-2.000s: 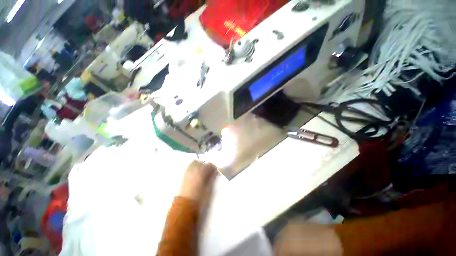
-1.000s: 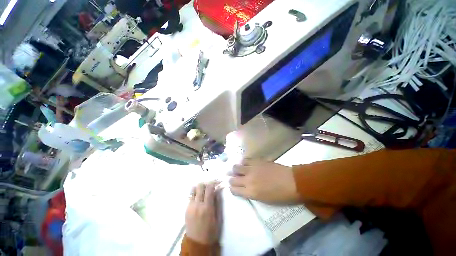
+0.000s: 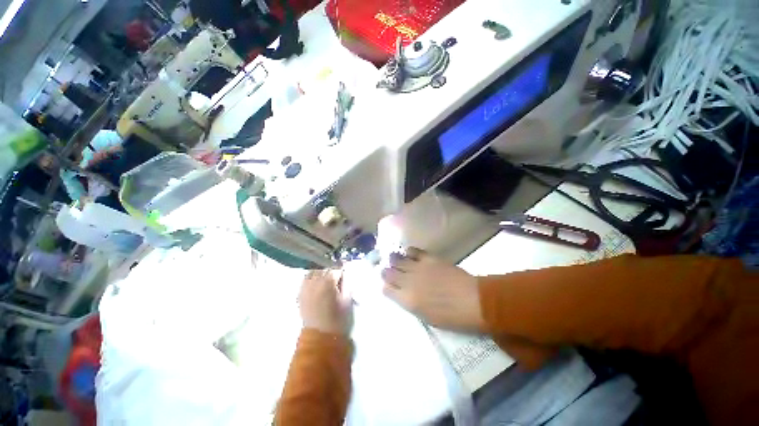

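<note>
A white fabric piece (image 3: 387,362) runs from under the needle area of the white lockstitch sewing machine (image 3: 349,179) down towards my lap. My left hand (image 3: 325,301) lies on the cloth just left of the needle, fingers bent onto it. My right hand (image 3: 433,289) lies at the cloth's right edge beside the needle, fingertips on the fabric. The needle and presser foot (image 3: 359,246) are partly lost in the lamp's glare. Whether the fingers pinch or only press the cloth is hard to see.
A white garment pile (image 3: 166,333) covers the table's left. Dark red thread snips (image 3: 551,233) and black-handled scissors (image 3: 632,195) lie right of the machine. White strips (image 3: 699,75) heap at the upper right. A red shiny bag (image 3: 391,21) is behind the machine. Other machines stand beyond.
Two seconds ago my right hand was low and away from the needle; it then came up beside it. Since one second ago my left hand has moved up closer to the needle.
</note>
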